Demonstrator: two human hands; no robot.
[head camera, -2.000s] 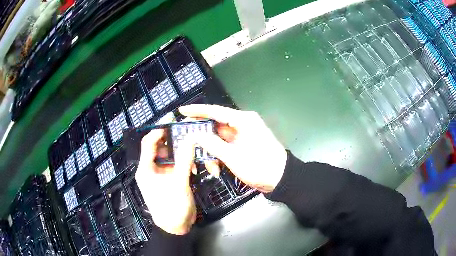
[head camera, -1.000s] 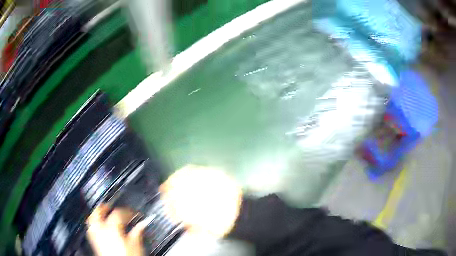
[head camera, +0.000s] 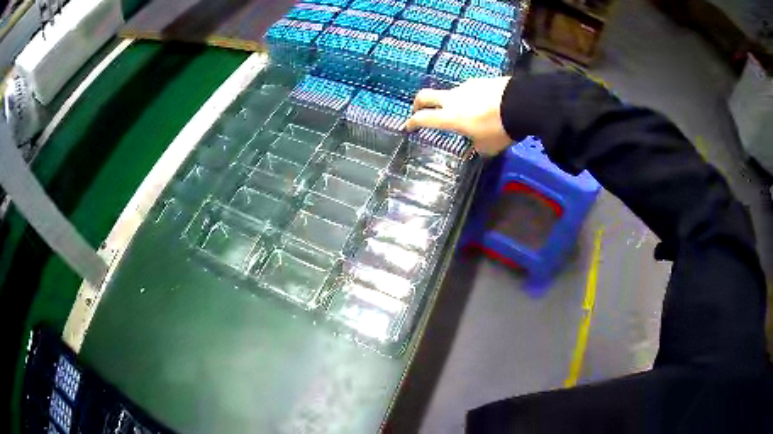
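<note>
My right hand (head camera: 462, 114) is at the far end of the bench, with its fingers at the striped keypad stacks (head camera: 377, 110) in the top pockets of the clear blister tray (head camera: 326, 229). The fingertips are bent down over the right-hand stack; whether they grip a piece cannot be told. The tray's other pockets show no keypads. A wide block of teal-and-white keypad packs (head camera: 398, 38) stands just behind. My left hand is out of the picture.
The black tray (head camera: 93, 407) with fitted housings is cut off at the lower left. A green belt (head camera: 127, 110) with a pale edge and a metal upright (head camera: 51, 203) runs along the left. A blue stool (head camera: 542, 212) stands on the floor right of the bench.
The view has swung right, away from the black tray. My right hand has moved from the housing and keypad to the far keypad stacks. My left hand has left the view.
</note>
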